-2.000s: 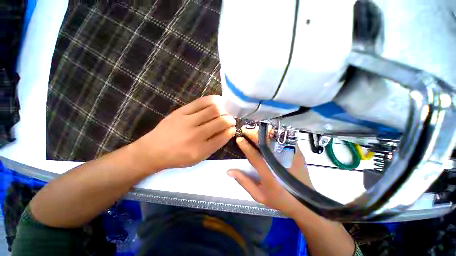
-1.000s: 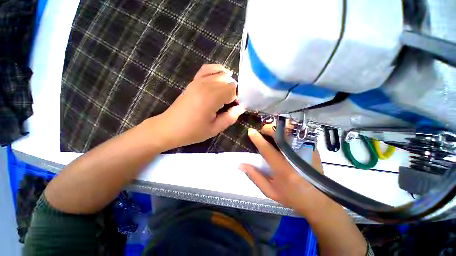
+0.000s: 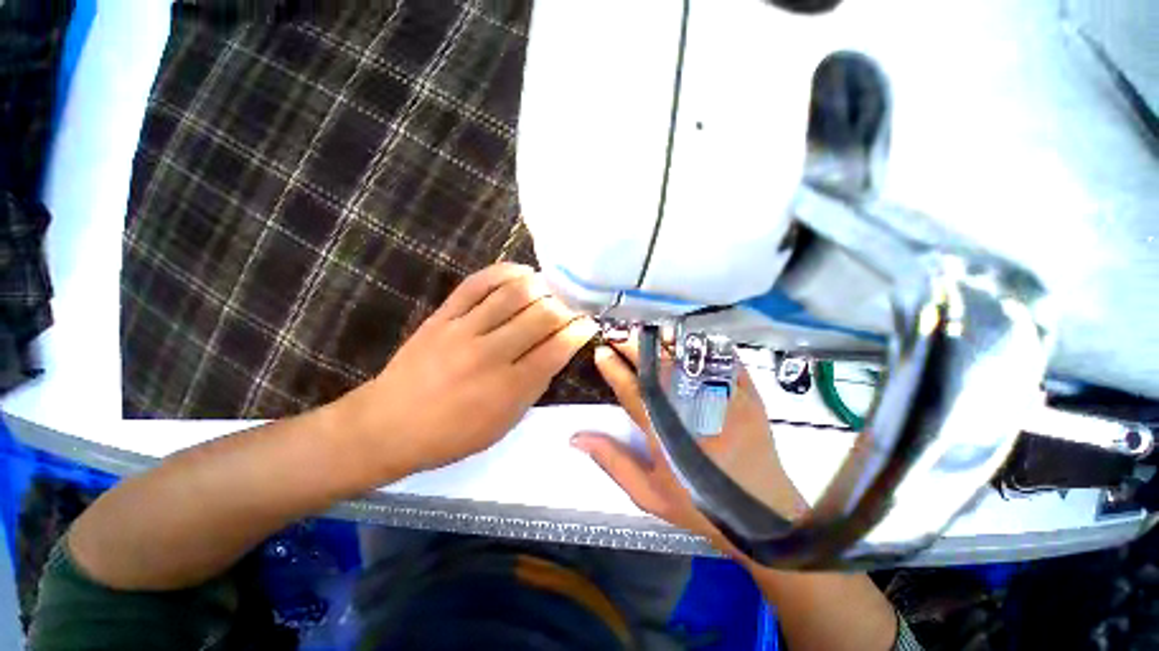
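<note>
A plaid panel (image 3: pixel 292 216), dark with pale check lines, lies on the table left of the sewing machine head (image 3: pixel 597 153). My left hand (image 3: pixel 477 363) lies on the panel's lower right part, fingertips close together beside the needle area (image 3: pixel 613 333). My right hand (image 3: pixel 674 471) is at the needle area from the right, partly behind the curved metal bar (image 3: pixel 712 496); its index finger reaches to the cloth edge and its thumb is spread on the table. The machine head and bar hide some fingers, so a grip on the cloth is not clear.
A green scissor handle (image 3: pixel 839 394) shows right of the needle, partly hidden by the bar. A black item (image 3: pixel 1074 460) lies at the table's right end. Dark plaid cloth (image 3: pixel 23 261) is at the far left. The table edge (image 3: pixel 508 519) carries a measuring scale; blue crates are below.
My left hand has come down from a raised, bunched pose to lie flatter by the needle area. The whole view has shifted, with the machine head now further left in the picture.
</note>
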